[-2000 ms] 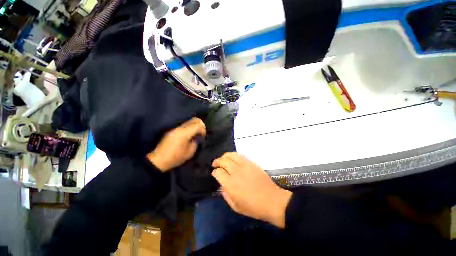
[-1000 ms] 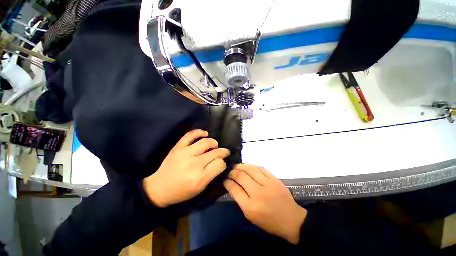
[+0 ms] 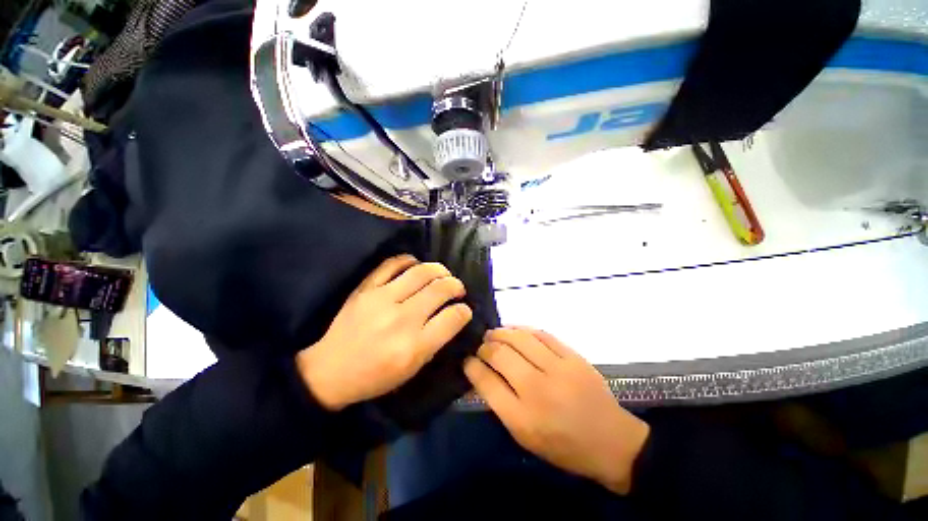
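The large black garment (image 3: 244, 193) lies left of the needle area of the white sewing machine (image 3: 600, 92). Its folded edge (image 3: 463, 267) runs from the presser foot (image 3: 470, 212) toward my body. My left hand (image 3: 392, 331) lies on the garment, fingertips pressing near the edge. My right hand (image 3: 555, 402) is beside it on the right, fingertips pinching the edge close to the table front. The fingertips of both hands nearly meet. The needle tip is too small to make out.
Yellow and red snips (image 3: 733, 198) and thin silver tweezers (image 3: 595, 212) lie on the machine bed. A black cloth band (image 3: 758, 66) hangs over the machine arm. A ruler strip (image 3: 753, 384) follows the front edge. A phone (image 3: 76, 285) lies far left.
Since two seconds ago, my left hand has moved right and closer to my right hand, onto the edge. My right hand has moved slightly right and down. The machine's place in the view has shifted.
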